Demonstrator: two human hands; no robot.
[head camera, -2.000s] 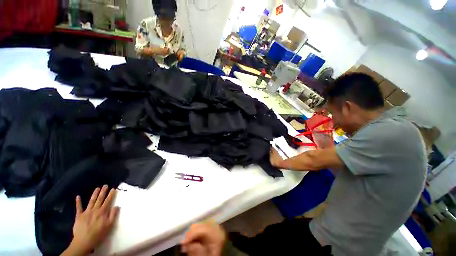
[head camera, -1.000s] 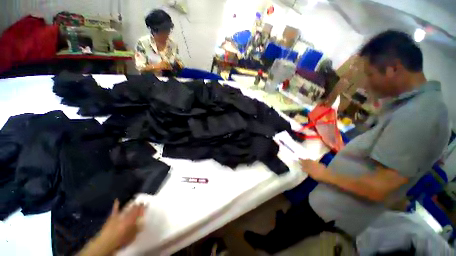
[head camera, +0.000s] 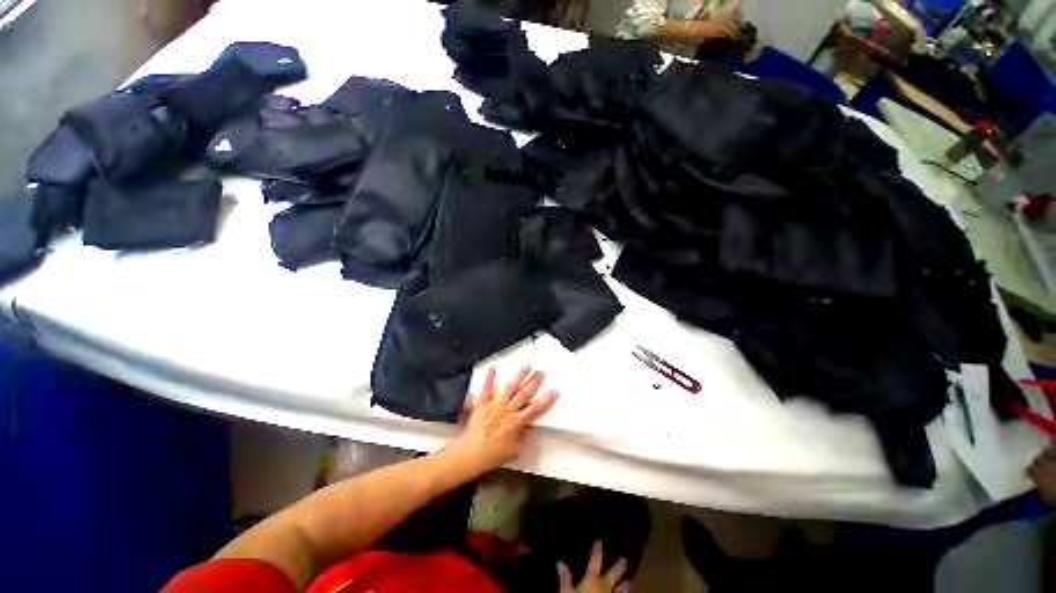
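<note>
My left hand (head camera: 507, 417) lies with fingers spread on the white cloth (head camera: 290, 376) near the table's front edge. It touches or is right beside the lower end of a smaller pile of black pieces (head camera: 475, 319) and grips nothing. My right hand (head camera: 595, 576) is low at the bottom edge, partly cut off, fingers apart, below the table. Red-and-dark thread snips (head camera: 668, 368) lie alone on the cloth, right of my left hand. A large heap of black pieces (head camera: 799, 243) lies to the right.
A far group of black pieces (head camera: 151, 214) lies at the table's left end. A white paper sheet (head camera: 982, 434) with a thin dark line, a red strap (head camera: 1025, 405) and a person's hand (head camera: 1045, 473) are at the right edge. Another person's hands (head camera: 709, 28) show behind the table. A blue bin (head camera: 104, 463) stands lower left.
The view has swung left and down, showing the far left group. My left hand stays by the smaller pile's lower end. My right hand is again partly in view at the bottom edge.
</note>
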